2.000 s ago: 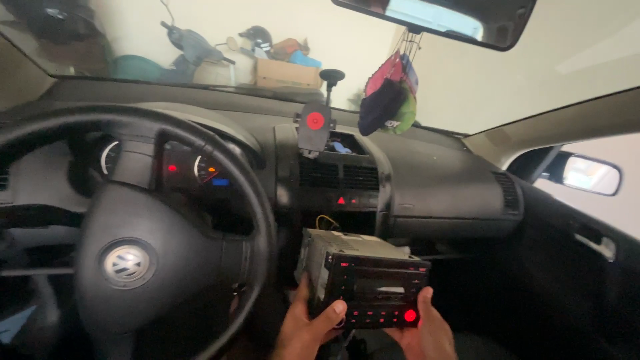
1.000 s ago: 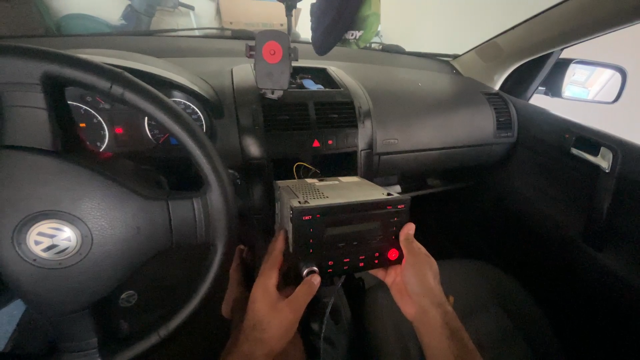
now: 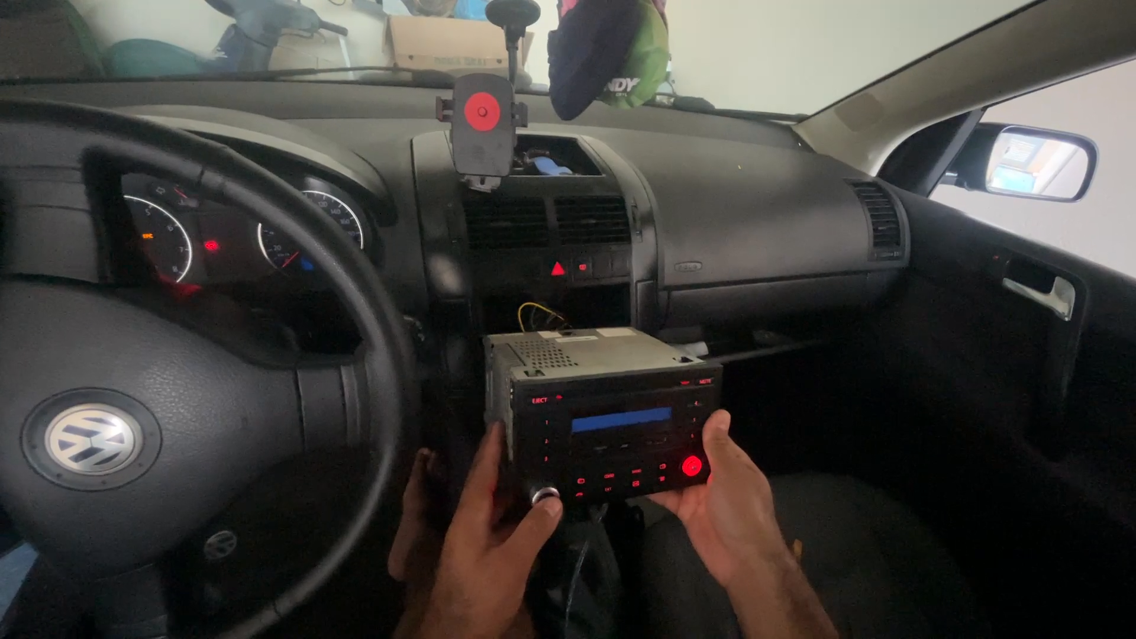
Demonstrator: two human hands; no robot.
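Note:
A double-DIN car radio (image 3: pixel 621 444) with a metal case is held between both hands in front of the centre console. Its display glows blue and its buttons red. My left hand (image 3: pixel 493 532) grips the left side, thumb on or against the silver knob (image 3: pixel 545 495) at the lower left corner. My right hand (image 3: pixel 732 506) holds the lower right side, thumb along the edge near the round red-lit button (image 3: pixel 691 466). Yellow wires (image 3: pixel 540 311) show behind the radio at the dark console opening (image 3: pixel 568 302). Fingers under the radio are partly hidden.
The steering wheel (image 3: pixel 355 266) stands at the left, before the lit instrument cluster (image 3: pixel 248 231). A phone holder (image 3: pixel 482 124) is mounted above the central air vents (image 3: pixel 546 220). A passenger seat (image 3: pixel 834 541) lies at the lower right. Dark and green cloth (image 3: pixel 612 53) hangs above the dashboard.
The radio's display has turned from dark to lit blue. Both hands keep hold of the radio. The view has shifted since the oldest frame.

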